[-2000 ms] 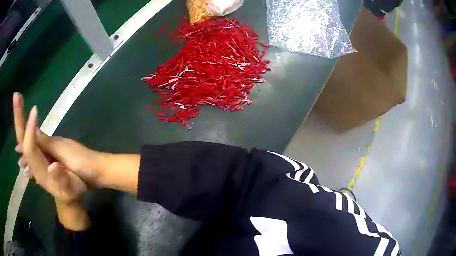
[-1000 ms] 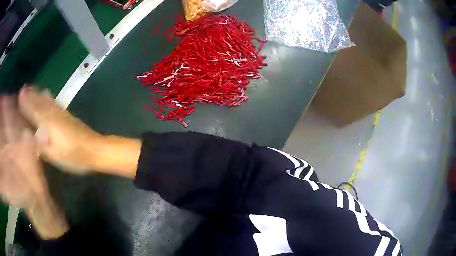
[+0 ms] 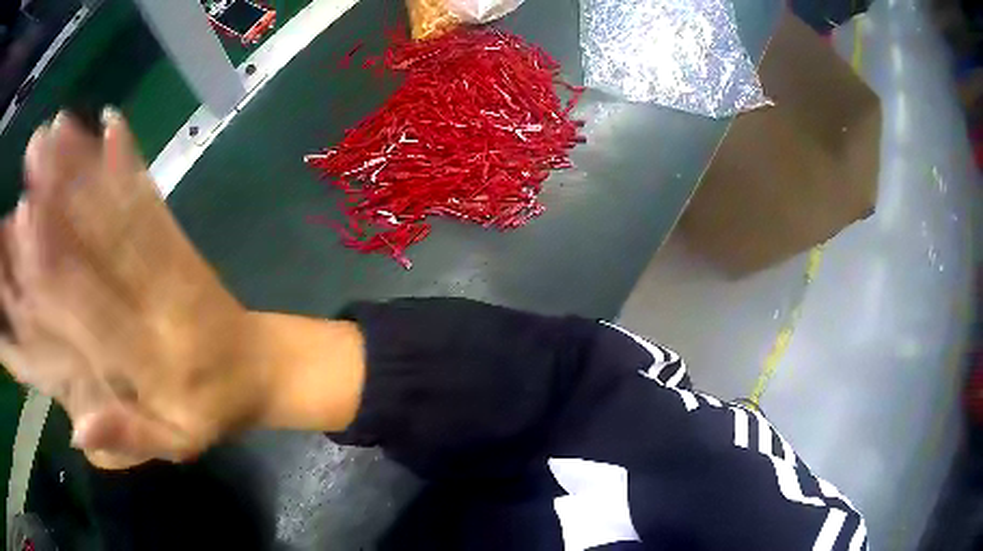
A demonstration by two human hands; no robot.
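Note:
My right hand is at the left, large and blurred. Its fingers are extended and it holds nothing that I can see. My left hand is hidden or merged with the blur behind it, so I cannot tell its shape; a dark sleeve shows below. A loose heap of thin red strips, some with pale bits, lies on the dark green bench top, away from my hands.
A bag with orange contents is behind the heap, and a shiny clear bag right of it. A cardboard box is beside the bench. A red-edged unit is beyond the white rail.
My hands were palm to palm, then blurred apart. My right hand now looks larger and covers more of the left side. The red-edged unit has come further into view beyond the rail.

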